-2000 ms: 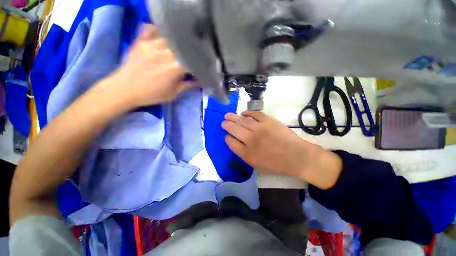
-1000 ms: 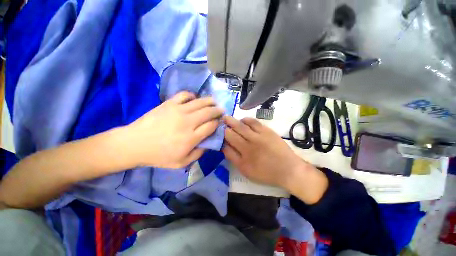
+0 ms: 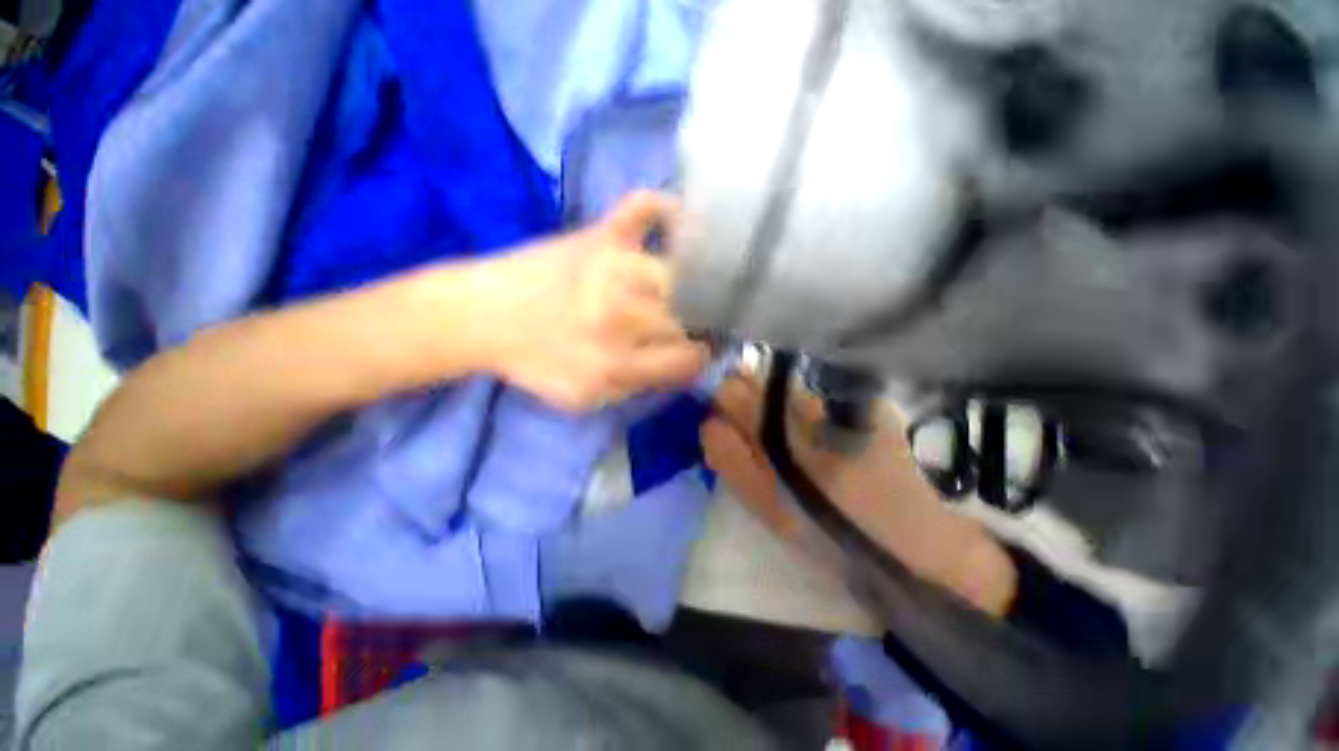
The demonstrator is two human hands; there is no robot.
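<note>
The sewing machine head [image 3: 822,191] fills the upper right, blurred and close. Royal blue fabric [image 3: 426,162] and light blue fabric [image 3: 162,250] spread left of it. My left hand [image 3: 602,316] is shut on the light blue fabric at the machine's left edge, fingertips partly behind the head. My right hand [image 3: 837,477] lies flat by the needle area, fingertips at the fabric's edge, partly covered by a dark curved machine part. The needle is hidden. Whether the right hand grips cloth cannot be told.
Black scissor handles [image 3: 1007,455] show right of my right hand, partly behind the machine. A red crate [image 3: 382,653] is below the table edge. An orange-yellow strip [image 3: 40,352] runs at the far left. The white table [image 3: 756,565] shows in front of my right hand.
The view has shifted, so the machine head looms larger and covers more of the table and right hand. My left hand has moved up against the machine's left side.
</note>
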